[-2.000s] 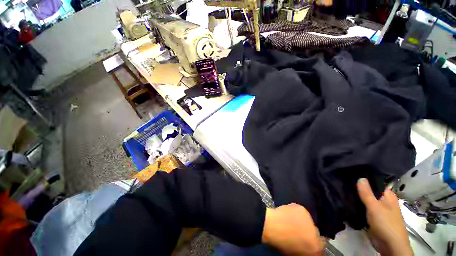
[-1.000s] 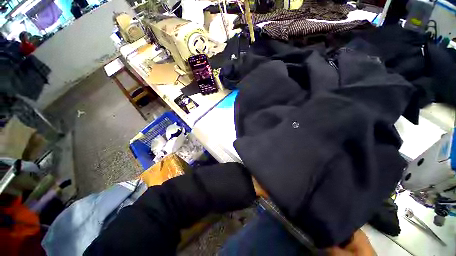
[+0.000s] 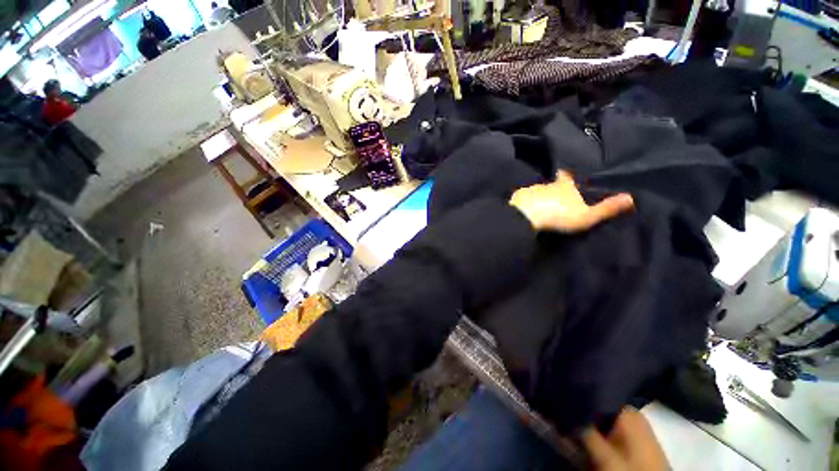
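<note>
A large dark garment (image 3: 635, 267) lies bunched over the white machine table, its lower part hanging at the front edge. My left hand (image 3: 570, 204) is on top of the garment, with thumb and one finger showing; its other fingers are hidden, so its grip cannot be told. My right hand (image 3: 630, 446) holds the garment's lower edge near the bottom of the picture, partly cut off. The white sewing machine head (image 3: 768, 276) stands right of the garment. Its needle area is not clearly visible.
Metal tweezers or scissors (image 3: 768, 409) lie on the machine bed. A ruler strip (image 3: 488, 354) runs along the front edge. A phone (image 3: 374, 155) leans by another machine (image 3: 331, 97). A blue basket (image 3: 267, 287) and brown box (image 3: 296, 322) are on the floor.
My left hand has come from the garment's near left edge, where cloth hid it, up onto the cloth. My right hand remains at the lower edge. The earlier visible button is now hidden.
</note>
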